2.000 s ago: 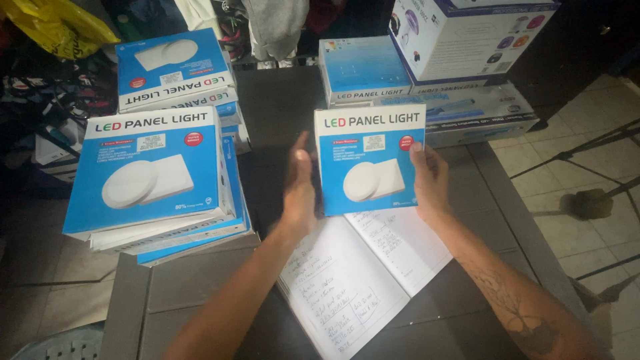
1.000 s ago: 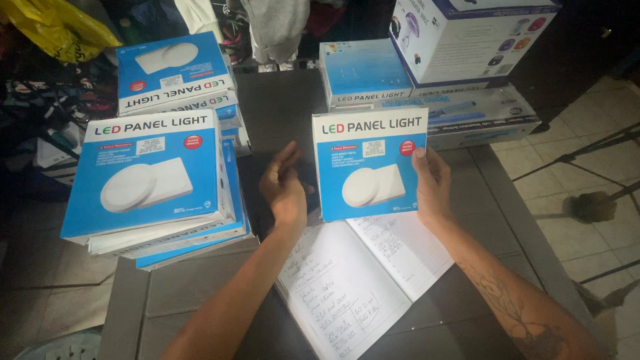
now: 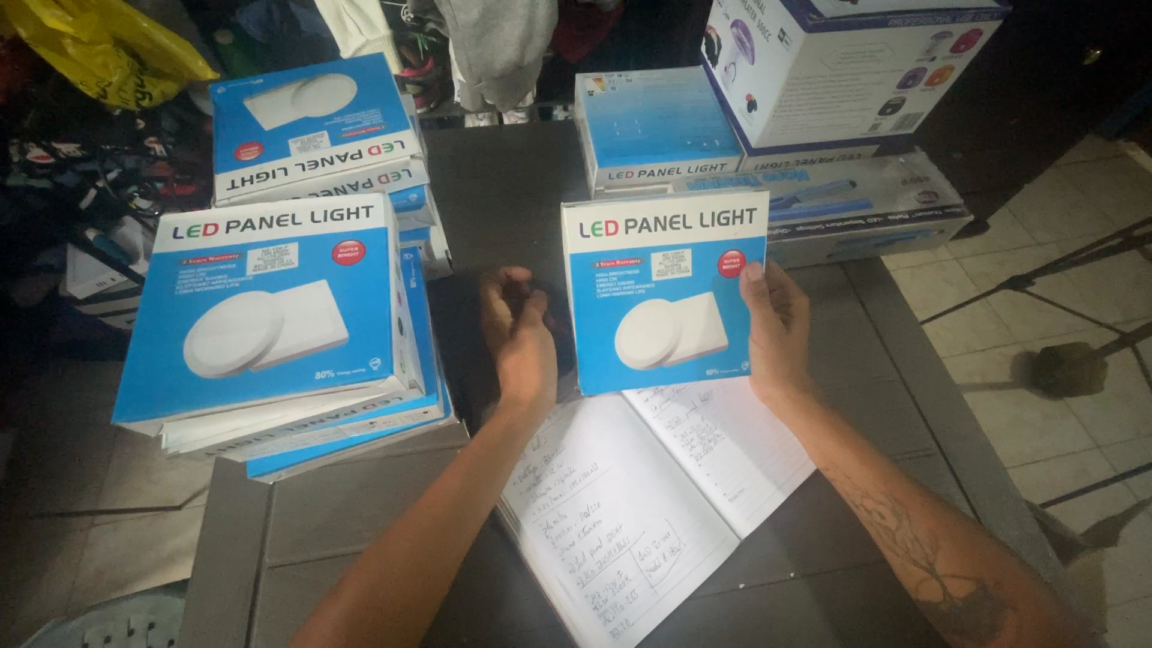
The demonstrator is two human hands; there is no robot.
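My right hand (image 3: pixel 779 333) grips the right edge of a blue and white LED panel light box (image 3: pixel 666 292), thumb on its front face. The box is tilted up toward me above the far part of an open notebook (image 3: pixel 621 522) with handwriting. My left hand (image 3: pixel 520 333) is just left of the box, apart from it, with fingers curled loosely and nothing seen in them. Beside it on the left stands a stack of similar boxes, topped by one large LED panel light box (image 3: pixel 261 306).
Behind that stack is another pile of LED panel light boxes (image 3: pixel 310 117). At the back right are a smaller blue box (image 3: pixel 657 121), a white and purple carton (image 3: pixel 837 81) and a long hair-iron box (image 3: pixel 864 202). Clothes and a yellow plastic bag (image 3: pixel 108 54) lie beyond the grey table (image 3: pixel 360 540).
My left hand was upright with extended fingers beside the box two seconds ago; its fingers have since curled. My right hand has kept hold of the box, which has barely moved.
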